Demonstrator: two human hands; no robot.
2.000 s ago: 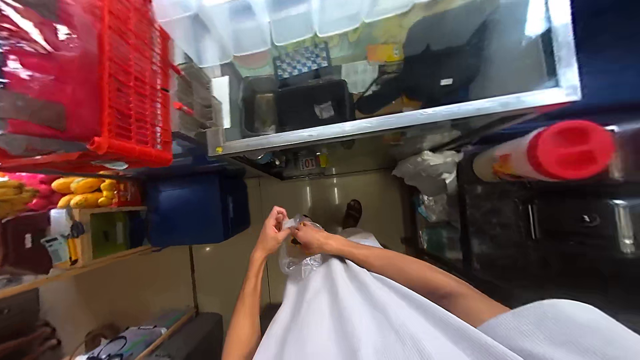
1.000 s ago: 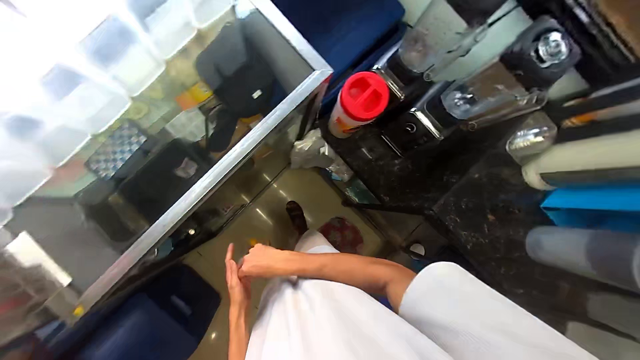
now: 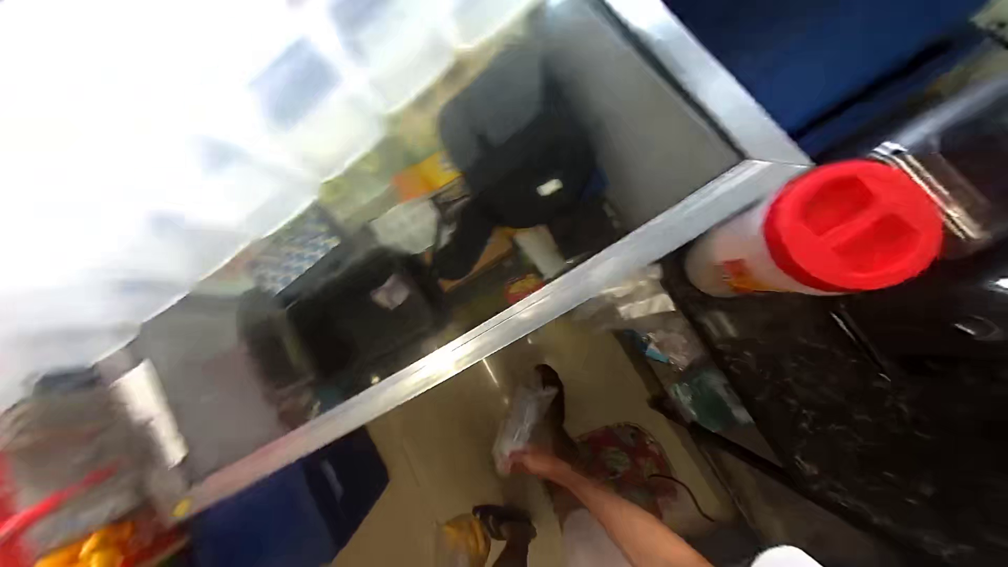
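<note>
My right hand (image 3: 535,463) reaches in from the lower right and grips a clear, whitish plastic bag (image 3: 520,421), blurred by motion, over the floor near one of my feet. My left hand is out of view. Close to my other foot, at the bottom edge, is something yellow in what looks like clear plastic (image 3: 463,539); whatever holds or supports it cannot be seen.
A metal-edged glass display case (image 3: 472,339) crosses the view, with dark bags inside. A jar with a red lid (image 3: 854,227) stands on the dark counter (image 3: 787,370) at right. A blue bin (image 3: 291,504) is lower left, a patterned red seat or mat (image 3: 622,461) by my legs.
My hands were together in front of me; now only the right one shows, lower down with the plastic bag. My left hand has left the view. The view has swung and moved nearer the case.
</note>
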